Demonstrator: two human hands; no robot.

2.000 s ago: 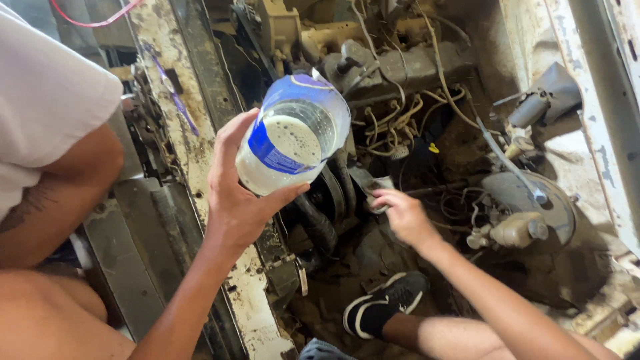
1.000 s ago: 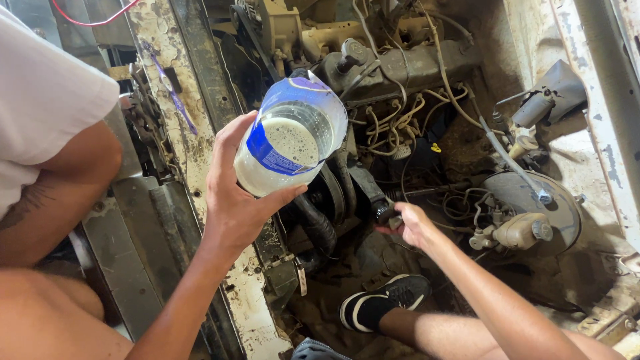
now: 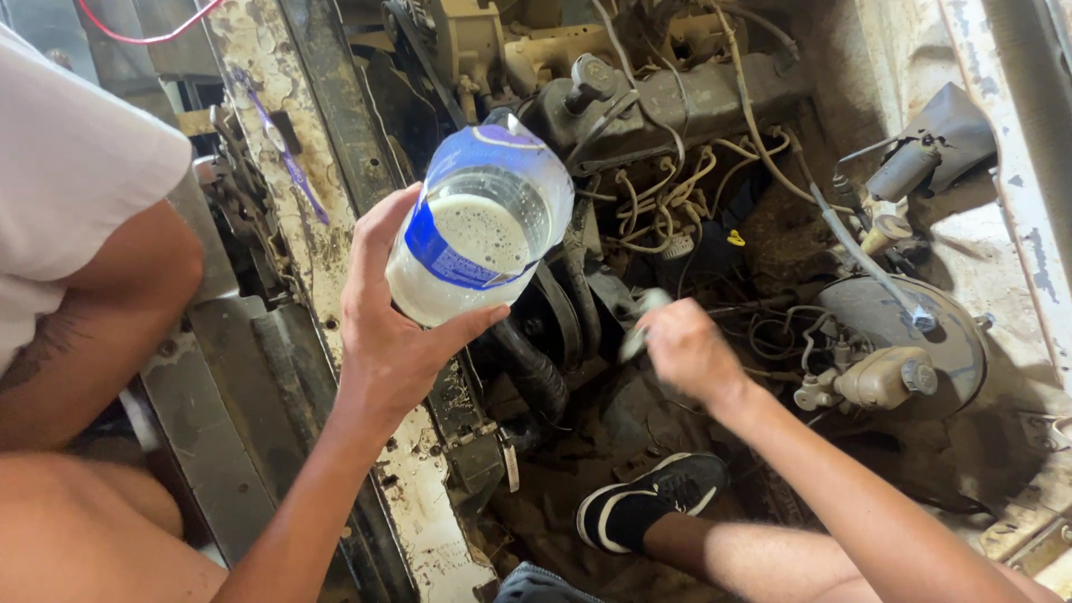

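Note:
My left hand [image 3: 389, 310] is wrapped around a cut-open clear plastic bottle [image 3: 481, 222] with a blue label. Cloudy, bubbly liquid stands inside it. The bottle is held over the edge of the engine bay. My right hand [image 3: 691, 347], blurred, has its fingers closed on a small pale thing [image 3: 641, 322], too blurred to name, beside a grey metal part low on the engine. Above my right hand lie the engine's valve cover [image 3: 670, 96] with its oil filler cap [image 3: 593, 77] and a tangle of metal fuel lines [image 3: 670, 205].
A purple toothbrush [image 3: 285, 151] lies on the chipped front body panel [image 3: 431, 519]. The brake booster [image 3: 909, 335] and brake fluid reservoir [image 3: 888, 378] are at right. A shoed foot [image 3: 653, 502] stands inside the bay. At left is another person's arm [image 3: 126, 293]. A red wire [image 3: 159, 38] hangs top left.
My right hand has shifted a little up and left since a second ago, with a pale thing now showing at its fingers. My left hand and the bottle have stayed in place.

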